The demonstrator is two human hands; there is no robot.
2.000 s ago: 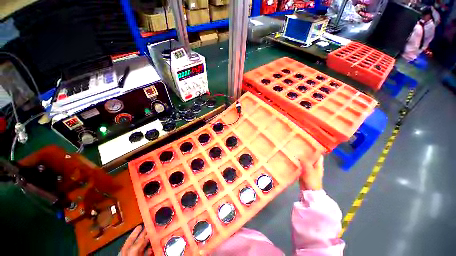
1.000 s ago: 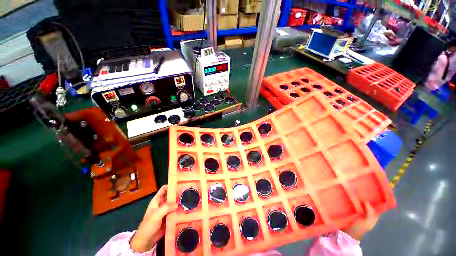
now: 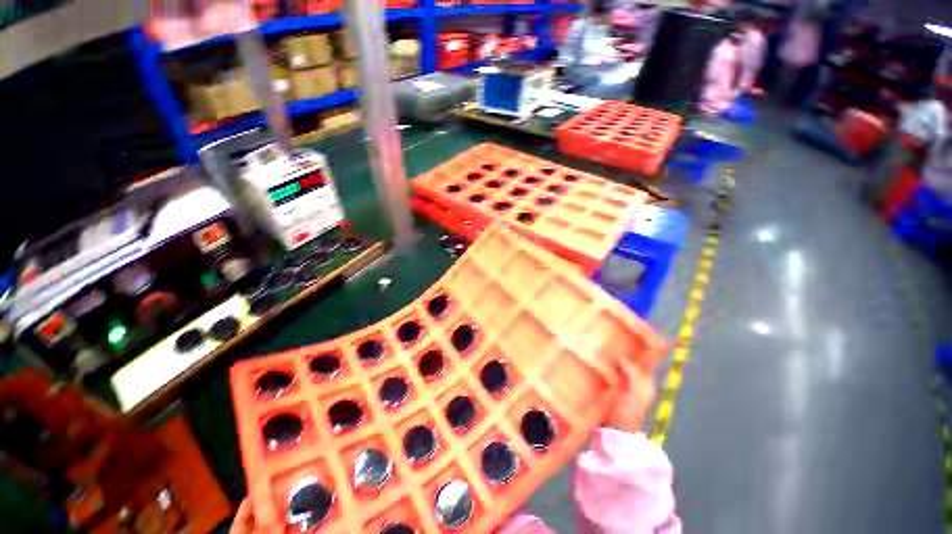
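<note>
A red-orange blister tray (image 3: 501, 302) is held up in front of me, bowed in the middle. Round black glossy discs (image 3: 420, 442) sit in its left and middle pockets; the pockets at its right end are empty. My right hand (image 3: 628, 396) grips the tray's right edge, blurred, with a pink sleeve below. My left hand (image 3: 242, 518) is at the tray's lower left corner, mostly cut off by the picture's edge and hidden by the tray.
A stack of red-orange trays with discs (image 3: 585, 224) stands beyond. The controller (image 3: 157, 302), power supply (image 3: 298, 198), white strip (image 3: 157, 365) and metal post (image 3: 381, 136) are left. The orange-brown clamp fixture (image 3: 188, 469) is lower left. Blue stools and people stand beyond.
The view has swung right. Since one second ago the held tray sits further left and lower in view, its left side dipping out of the bottom edge. Both hands still hold it.
</note>
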